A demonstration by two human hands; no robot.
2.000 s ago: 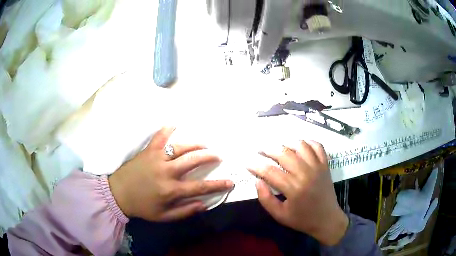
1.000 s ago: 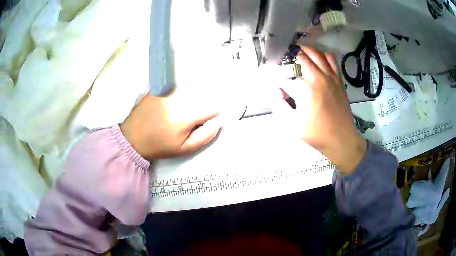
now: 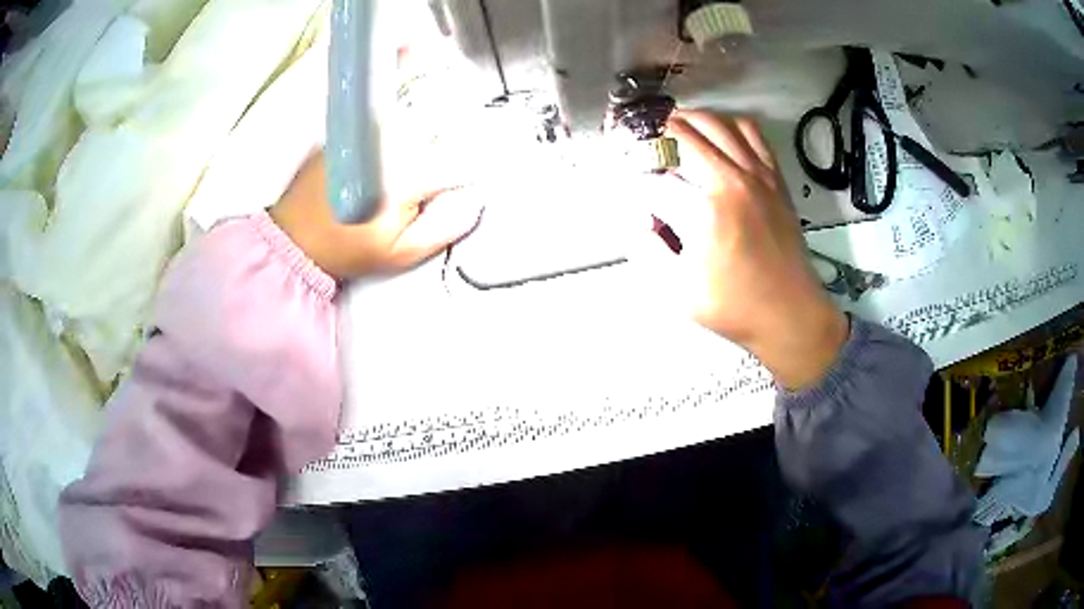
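The white cloth is washed out by glare in front of the sewing machine head (image 3: 583,60), so its edges are hard to see. My left hand (image 3: 386,232) lies at the left beside the grey-blue lamp bar (image 3: 352,119), thumb and fingers close together near the bright cloth; its fingertips are lost in glare. My right hand (image 3: 749,238) lies right of the needle area, its fingers beside the small brass-coloured knob (image 3: 663,154). Whether either hand grips cloth cannot be told. A thin bent dark line (image 3: 547,275) shows on the table between the hands.
A cream cloth heap (image 3: 119,202) fills the left. Black-handled scissors (image 3: 874,149) lie on a printed slip (image 3: 921,238) at the right. A slim metal tool (image 3: 846,278) is partly behind my right hand. The table rule (image 3: 476,437) runs along the front edge; a scrap-filled box (image 3: 1022,452) is at lower right.
From earlier, both hands have moved from the table's front edge up toward the needle area. Since one second ago, my left hand has shifted slightly up and left, and more of the bent dark line shows.
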